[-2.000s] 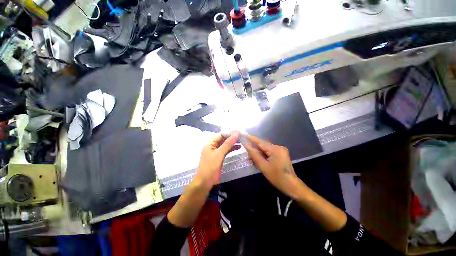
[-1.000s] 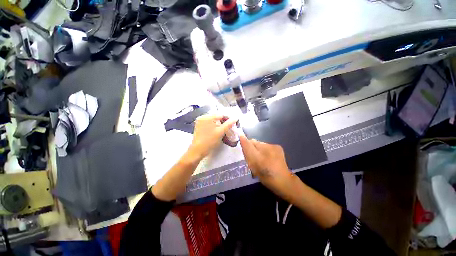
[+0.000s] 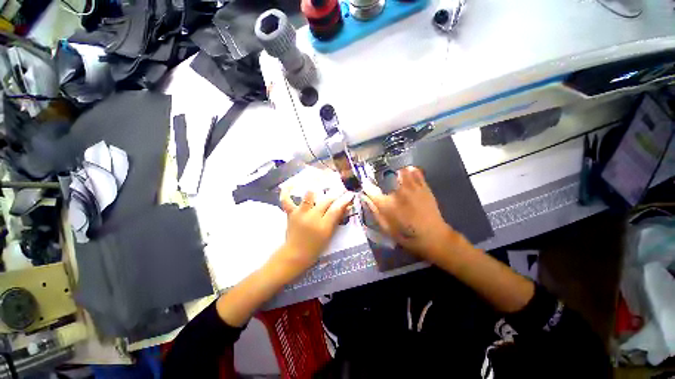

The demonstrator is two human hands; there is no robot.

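My left hand (image 3: pixel 314 219) and my right hand (image 3: pixel 405 209) meet at the needle area (image 3: pixel 351 178) of the white sewing machine (image 3: pixel 459 66). Their fingertips press a small light piece (image 3: pixel 360 208) just in front of the presser foot; its outline is hard to see between the fingers. A dark grey cut panel (image 3: pixel 453 185) lies flat on the bed, partly under my right hand. Narrow dark fabric strips (image 3: pixel 255 188) lie left of my left hand. A small dark fabric square (image 3: pixel 520 127) lies beneath the machine arm.
Dark panels (image 3: pixel 140 263) and a white-and-grey bundle (image 3: pixel 98 185) are stacked at left, with fabric piles behind. A ruler (image 3: pixel 529 210) runs along the front edge. A lit smartphone (image 3: pixel 638 152) stands at the right end. Red thread spool (image 3: pixel 323 16) is on top; red crate (image 3: pixel 296 342) below.
The view has moved closer to the machine. My hands have gone from holding the small piece raised before the needle to pressing it down at the presser foot, fingers lower and flatter.
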